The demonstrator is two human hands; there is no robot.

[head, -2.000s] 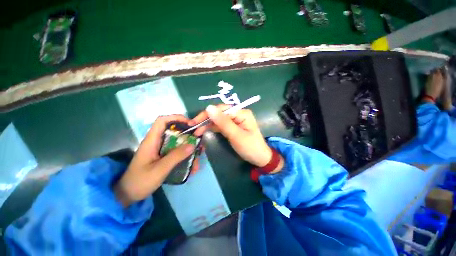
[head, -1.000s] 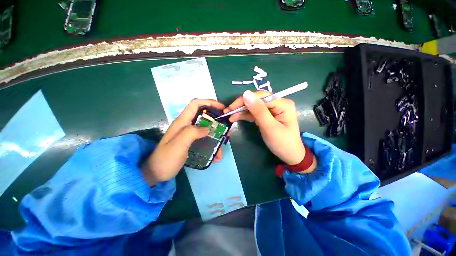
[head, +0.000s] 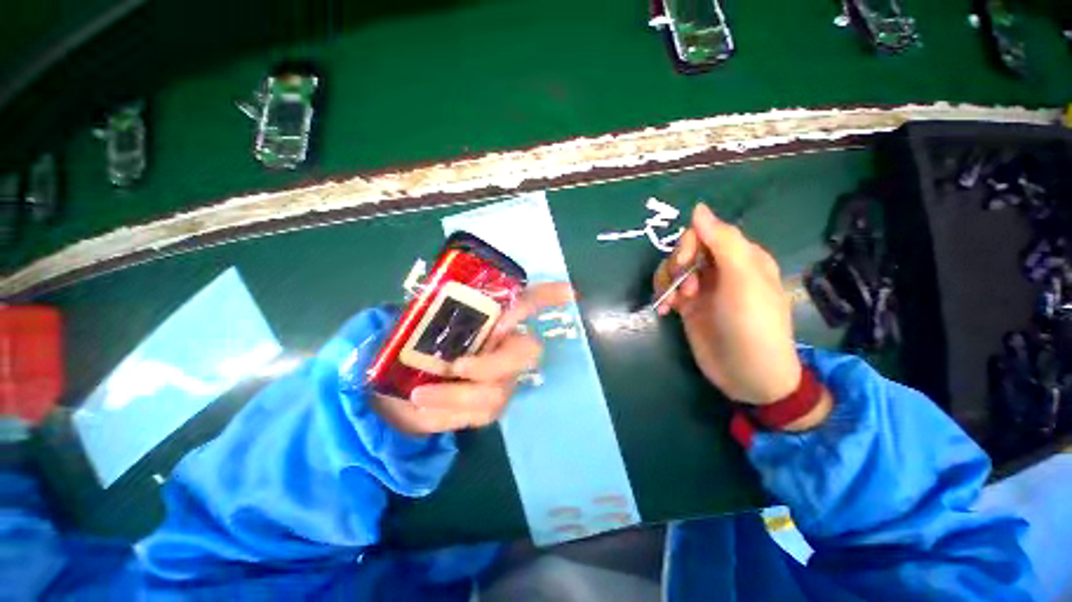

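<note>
My left hand [head: 476, 382] holds a phone assembly [head: 453, 318] with its red side up, showing a pale-framed dark window; its green board side is hidden. The phone is over the pale blue adhesive sheet [head: 570, 435]. My right hand [head: 741, 312], to the right of the sheet and apart from the phone, holds slim tweezers [head: 678, 283] pointing down and left. Reddish-brown hooked pieces [head: 590, 515] lie in rows at the sheet's near end. Small white strips [head: 661, 225] lie in a loose cluster beyond my right hand.
Black divided parts tray [head: 982, 288] at the right, with black parts [head: 856, 276] heaped beside it. Pale blue sheet [head: 176, 370] at left, red bin [head: 28, 362] far left. Beyond the worn whitish edge [head: 388, 195], the green conveyor [head: 470, 88] carries spaced phones [head: 286, 118].
My left hand has turned the phone over from its green board side to its red side. My right hand and the tweezers have moved away to the right. The view has shifted, bringing in the red bin.
</note>
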